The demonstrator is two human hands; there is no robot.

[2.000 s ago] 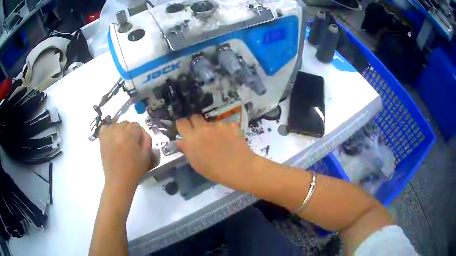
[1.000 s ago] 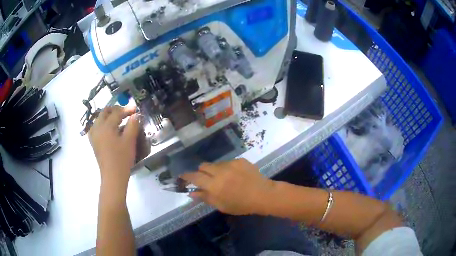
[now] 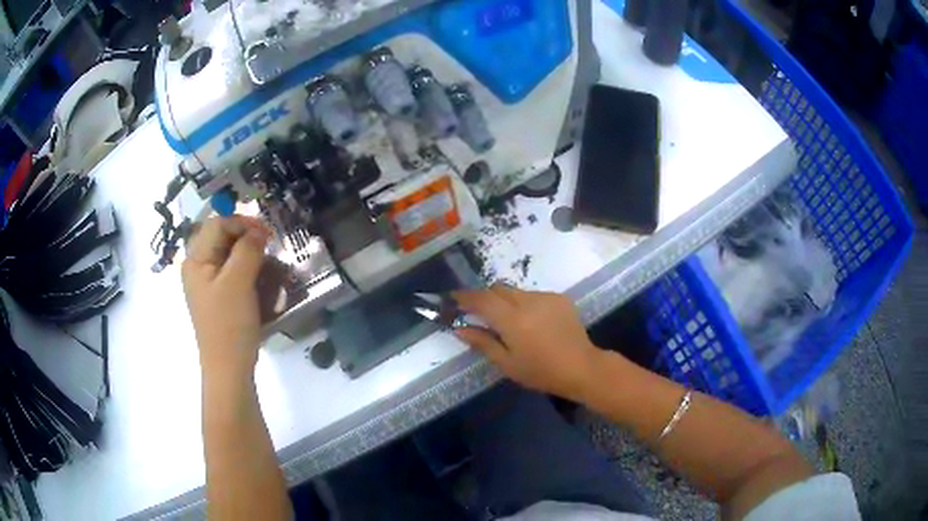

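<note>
The white and blue overlock machine (image 3: 336, 102) stands on the table in front of me. My left hand (image 3: 226, 270) is at the needle area, thumb and index finger pinched together; a thread between them is too fine to make out. My right hand (image 3: 529, 331) holds a small metal tool (image 3: 436, 310), snips or tweezers, with two parted tips pointing left. It is above the dark grey front cover plate (image 3: 402, 310), below the orange label (image 3: 422, 214). The metal needle parts (image 3: 300, 239) show just right of my left fingertips.
A black phone (image 3: 618, 158) lies right of the machine, near dark lint on the white table (image 3: 153, 387). Black fabric strips (image 3: 61, 244) fan out at the left. Dark cones (image 3: 664, 31) stand at the top right. A blue basket (image 3: 824, 204) holds clear plastic.
The front of the machine now shows unblocked. My right hand has moved from the needle area to the cover plate, then slightly up and right with the tool. The view has shifted.
</note>
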